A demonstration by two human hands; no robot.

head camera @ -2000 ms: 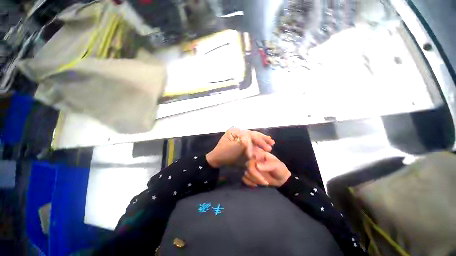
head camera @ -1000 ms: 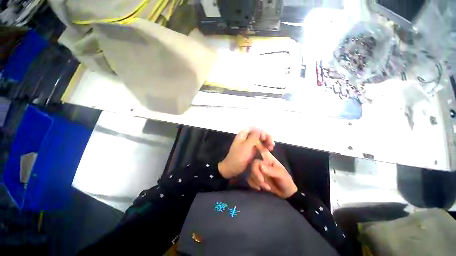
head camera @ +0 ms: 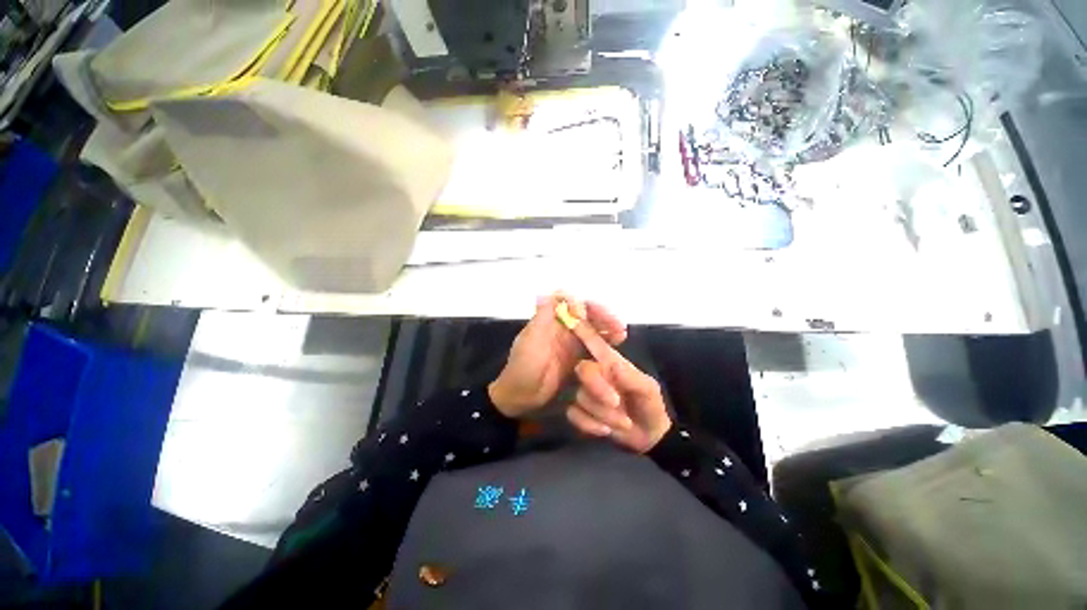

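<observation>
A small yellow strip that looks like finger tape (head camera: 566,316) is at the tip of my right index finger. My left hand (head camera: 533,366) has its fingertips closed on the strip and that fingertip. My right hand (head camera: 622,403) has its index finger stretched out to the left hand, with the other fingers loosely bent and holding nothing visible. Both hands touch, above my lap at the front edge of the white machine table (head camera: 477,294). The underside of the strip and part of my left fingers are hidden.
Beige bag bodies (head camera: 298,179) lie at the table's left. A pale clamp plate (head camera: 536,155) lies under the sewing head (head camera: 477,30). Loose hardware in clear plastic (head camera: 769,107) is at right. Blue bins (head camera: 119,441) stand lower left; another beige bag (head camera: 983,512) is lower right.
The yellow strip now shows clearly at my right index fingertip. My hands stay together, with the left fingers moved up around that fingertip. The view has shifted, and the bags lie as before.
</observation>
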